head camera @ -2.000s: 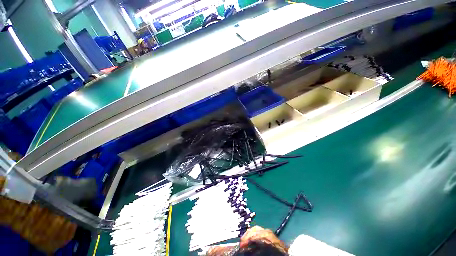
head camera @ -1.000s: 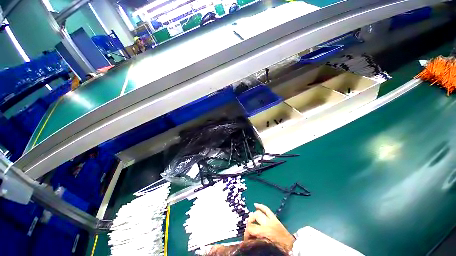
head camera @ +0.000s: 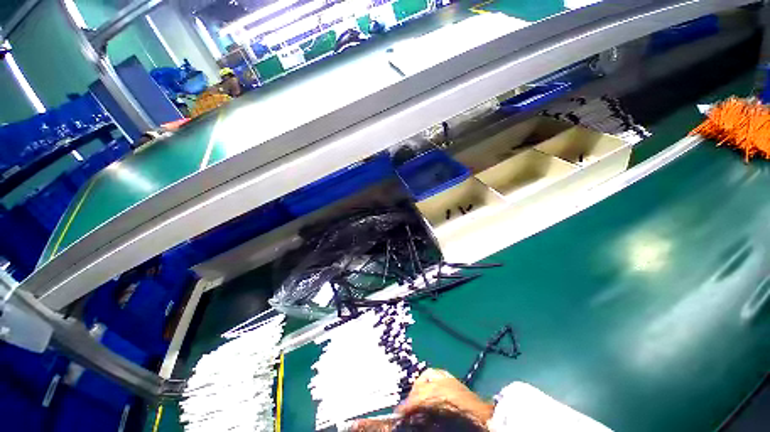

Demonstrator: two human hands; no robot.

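My right hand (head camera: 447,395), with a white sleeve, is at the bottom centre, by the lower right end of a pile of white sticks with black ends (head camera: 359,367). A dark blurred shape covers part of it, and its grip is hidden. A skin-toned sliver at the bottom edge may be my left hand (head camera: 371,424); it is cut off. An all-white pile (head camera: 232,380) lies to the left, past a yellow line. Thin black strands (head camera: 505,342) lie loose on the green surface behind my right hand. More strands spill from a crumpled plastic bag (head camera: 338,253).
A cream divided tray (head camera: 528,179) and small blue bin (head camera: 432,175) stand behind the bench edge. Orange wires (head camera: 739,126) lie far right. A raised metal-edged line (head camera: 338,139) crosses above. A metal frame post (head camera: 101,354) and blue bins are at left.
My right hand reached higher beside the black ends one second ago and now sits slightly lower. A blurred orange-brown shape at lower left, seen two seconds ago, is gone. The piles look unchanged.
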